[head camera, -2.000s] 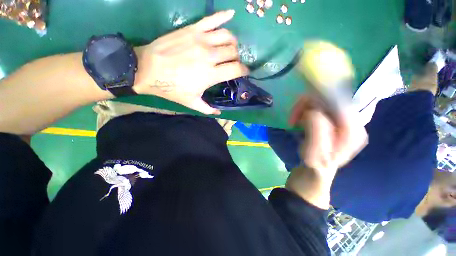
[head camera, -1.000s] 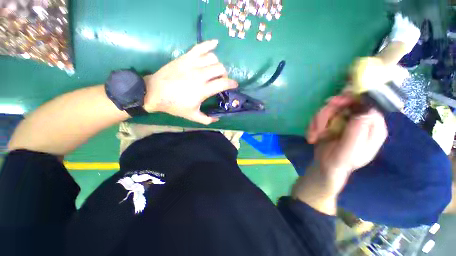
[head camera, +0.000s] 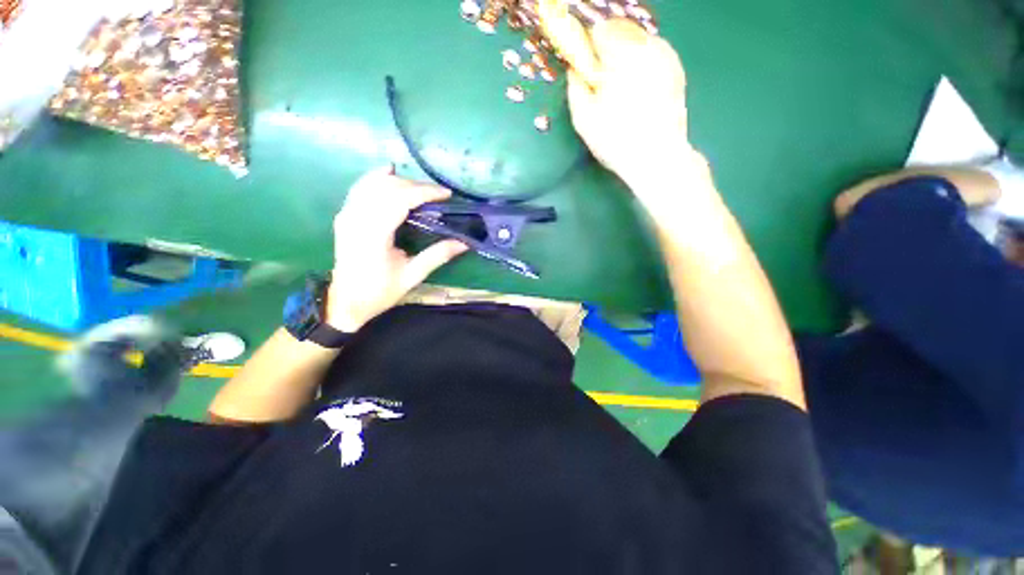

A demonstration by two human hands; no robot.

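My left hand (head camera: 380,242) holds the dark strap part (head camera: 494,233) between thumb and fingers near the table's front edge. The part is forked, with openings and a small round metal piece in it. Its thin curved strap (head camera: 418,152) arcs over the table behind it. My right hand (head camera: 629,96) is at the loose pile of metal caps (head camera: 526,70) at the top. Its fingertips are among the caps; whether they pinch one cannot be told. The mallet is not in view.
A clear bag of copper-coloured caps (head camera: 157,84) lies at the upper left. A person in dark blue (head camera: 932,359) is at the right, beside a white sheet (head camera: 949,129). Blue stools stand below the green table's edge (head camera: 202,253). Another person's shoe shows at lower left.
My right hand has let go of the mallet and moved up to the cap pile. The strap part has turned in my left hand, and its curved strap now shows more fully.
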